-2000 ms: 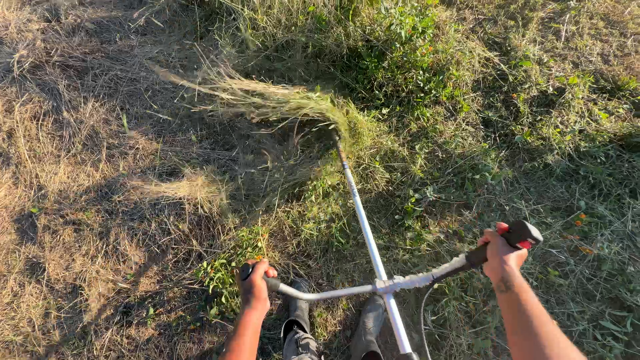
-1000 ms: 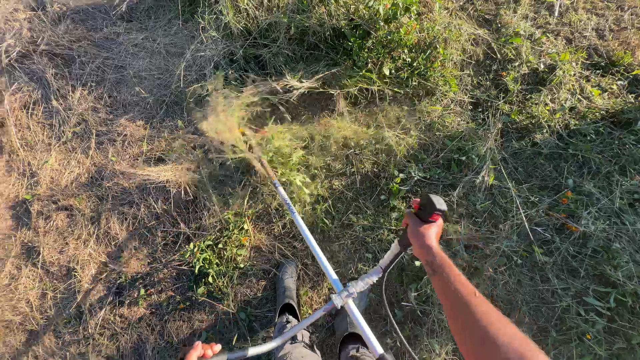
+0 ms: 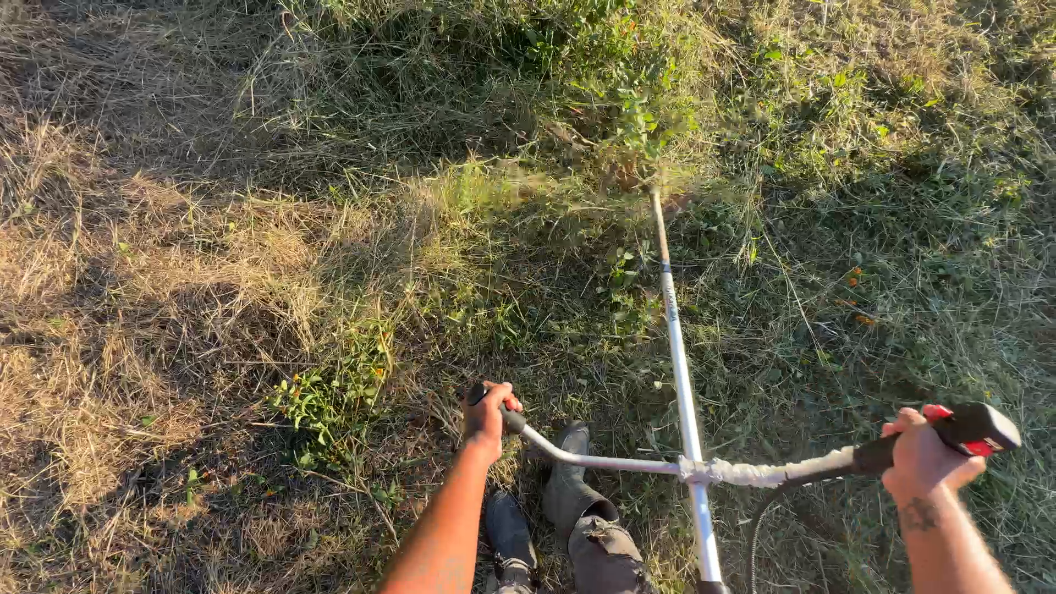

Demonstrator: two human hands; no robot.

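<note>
My left hand (image 3: 488,421) is closed around the black left grip of a brush cutter's handlebar (image 3: 606,464). The right grip, with its black and red throttle control (image 3: 978,429), is held in my right hand (image 3: 928,462). Between my hands, the metal shaft (image 3: 681,371) runs forward from the handlebar clamp, and a cable (image 3: 755,528) hangs on the right. White wrapping (image 3: 751,473) covers part of the right bar. The cutting head is hidden in blurred grass and a leafy plant (image 3: 639,124) at the shaft's far end.
Dry cut grass (image 3: 148,330) lies on the left, green cuttings (image 3: 907,247) on the right. A low leafy plant (image 3: 318,408) with yellow flowers stands left of my boots (image 3: 569,483). Thicker growth (image 3: 462,66) stands ahead.
The brush cutter's far end has swung from left to right since one second ago. Both hands have moved to the right with the handlebar and still hold it.
</note>
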